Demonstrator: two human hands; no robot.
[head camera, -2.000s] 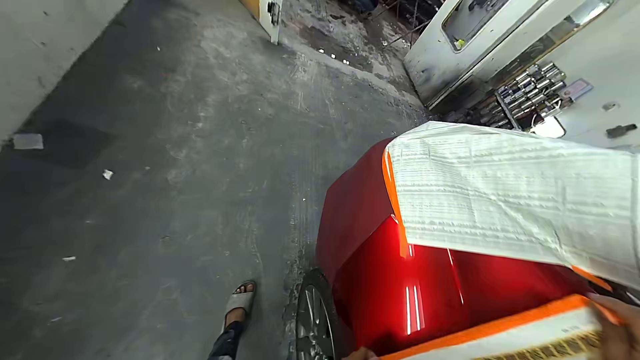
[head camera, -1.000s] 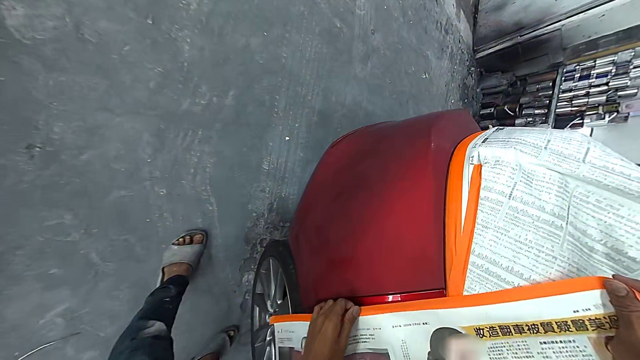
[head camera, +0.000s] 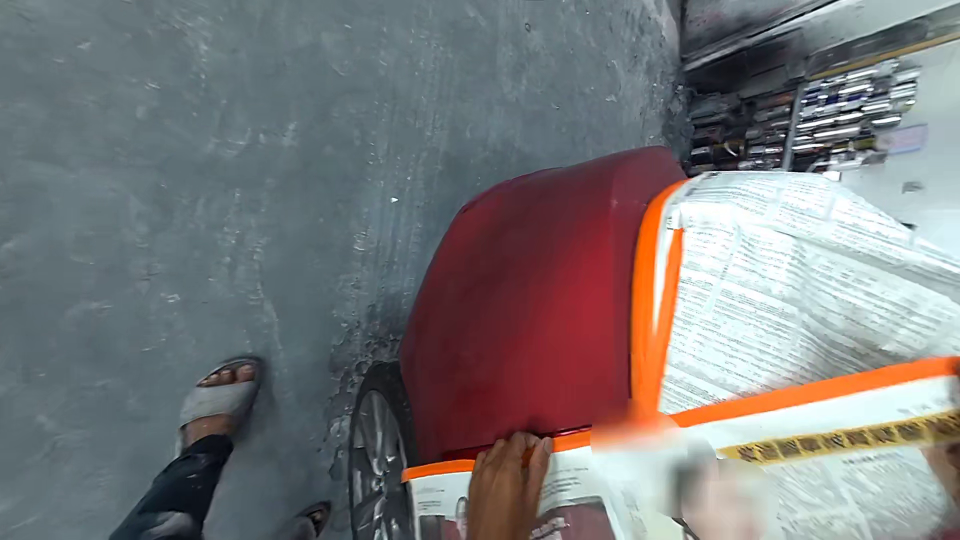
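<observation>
My left hand (head camera: 510, 484) is at the bottom, its fingertips over the orange-taped top edge of a newspaper sheet (head camera: 840, 480), where the sheet meets a red car body panel (head camera: 525, 300). Orange masking tape (head camera: 817, 392) runs along that edge. At the far right edge of the view, only a blurred sliver of my right hand (head camera: 943, 469) shows by the sheet; its fingers are mostly cut off. A second newspaper covering (head camera: 787, 300), bordered with orange tape, lies over the car beyond the red panel. Part of the lower sheet is blurred.
A car wheel (head camera: 379, 450) stands below the panel's left end. My sandalled foot (head camera: 221, 397) is on the grey concrete floor (head camera: 225, 187), with another foot partly visible at the bottom. Shelves of cans or bottles (head camera: 847, 109) stand at the upper right.
Since the earliest frame, the taped sheet has come against the red panel's lower edge. My left hand, barely visible then, now lies on that edge. The view has shifted toward the panel.
</observation>
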